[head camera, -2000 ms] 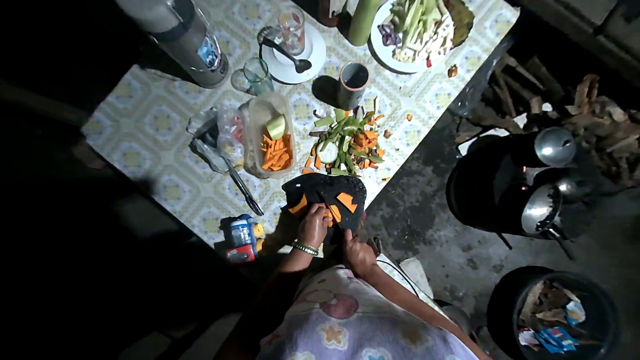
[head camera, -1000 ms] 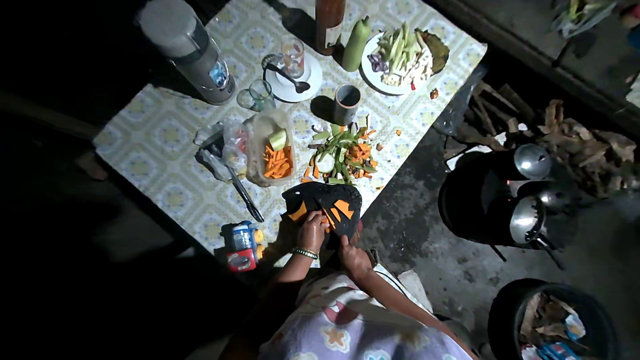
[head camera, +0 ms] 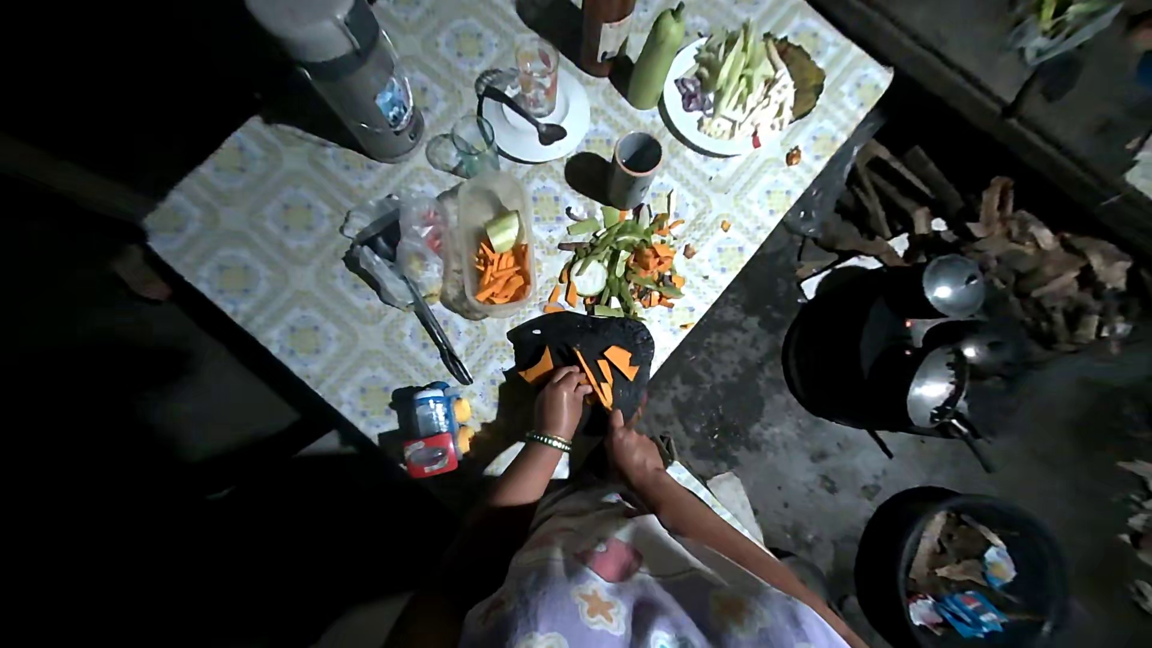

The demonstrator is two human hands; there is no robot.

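On a dark cutting board point(head camera: 585, 333) at the table's near edge lie several flat orange vegetable pieces point(head camera: 621, 361). My left hand point(head camera: 562, 400), with a beaded bracelet at the wrist, presses its fingertips on an orange piece. Just right of it, my right hand point(head camera: 633, 450) is closed around what seems to be a knife's handle, with the forefinger stretched forward; the blade is hard to make out against the board. Beyond the board is a heap of green and orange peelings point(head camera: 621, 261). A plastic container point(head camera: 497, 193) holds orange strips and a pale green chunk.
Tongs point(head camera: 436, 337) and plastic bags lie left of the container. Behind stand a grey cup point(head camera: 635, 171), a saucer point(head camera: 576, 121) with a glass and spoon, a vacuum flask point(head camera: 360, 90), a green gourd point(head camera: 657, 58) and a plate point(head camera: 677, 108) of cut vegetables. Pots and firewood point(head camera: 999, 252) are at right.
Both hands stay at the board, with only small shifts of the fingers. The view has shifted slightly.
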